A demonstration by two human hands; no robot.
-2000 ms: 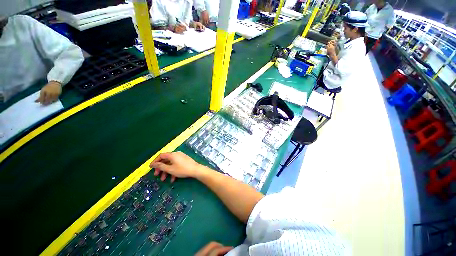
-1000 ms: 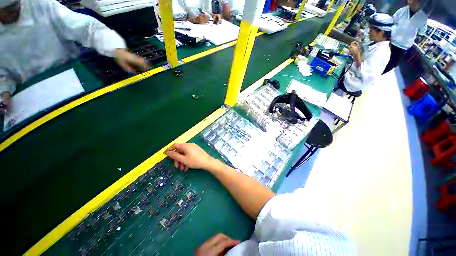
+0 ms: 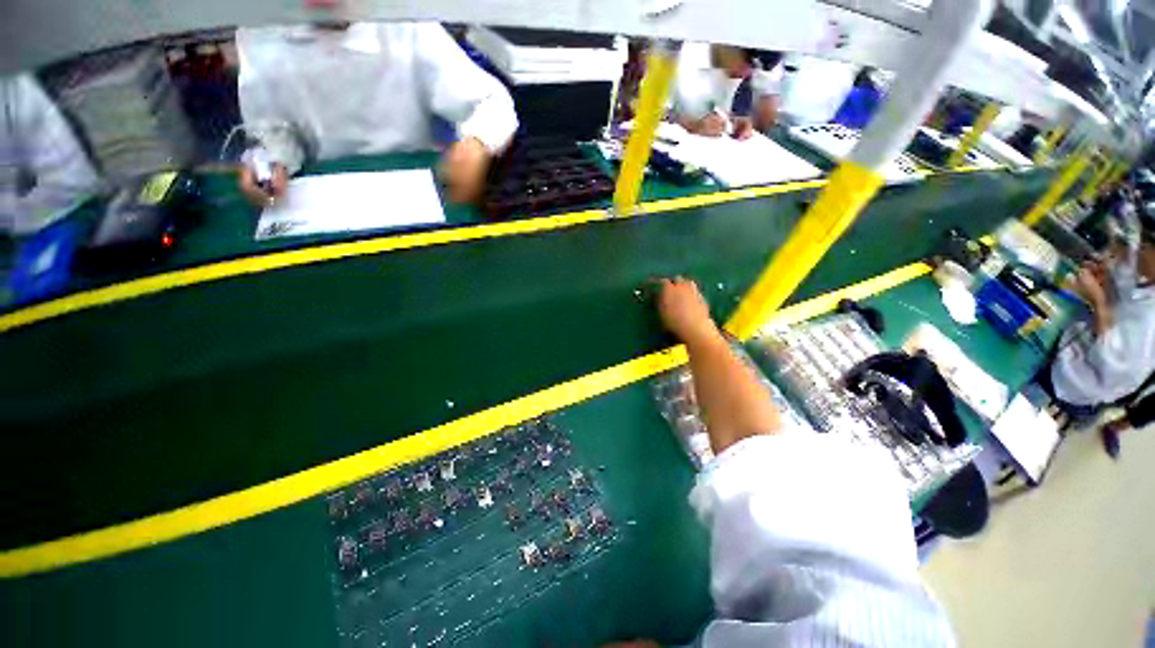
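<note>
My right hand (image 3: pixel 681 308) is stretched out over the green conveyor belt (image 3: pixel 279 367), fingers pointing down beside a small dark part. The hand is small and blurred; whether it grips the part cannot be told. Only a sliver of my left hand (image 3: pixel 633 643) shows at the bottom edge; its fingers are hidden. A clear blister tray (image 3: pixel 443 589) lies on the green bench, with rows of small dark and silvery modules (image 3: pixel 485 496) in its upper and right pockets. Its lower-left pockets show green.
Stacked blister trays (image 3: pixel 830 361) lie right of my forearm, with a black strap (image 3: pixel 906 395) on them. A yellow post (image 3: pixel 811 241) rises beside my hand. Across the belt are a person with white paper (image 3: pixel 348 203), a black parts tray (image 3: pixel 551 177) and a black device (image 3: pixel 142 215).
The view has turned right to left and levelled. My right hand has moved from the belt's near yellow edge out over the belt. My left hand has nearly left the picture.
</note>
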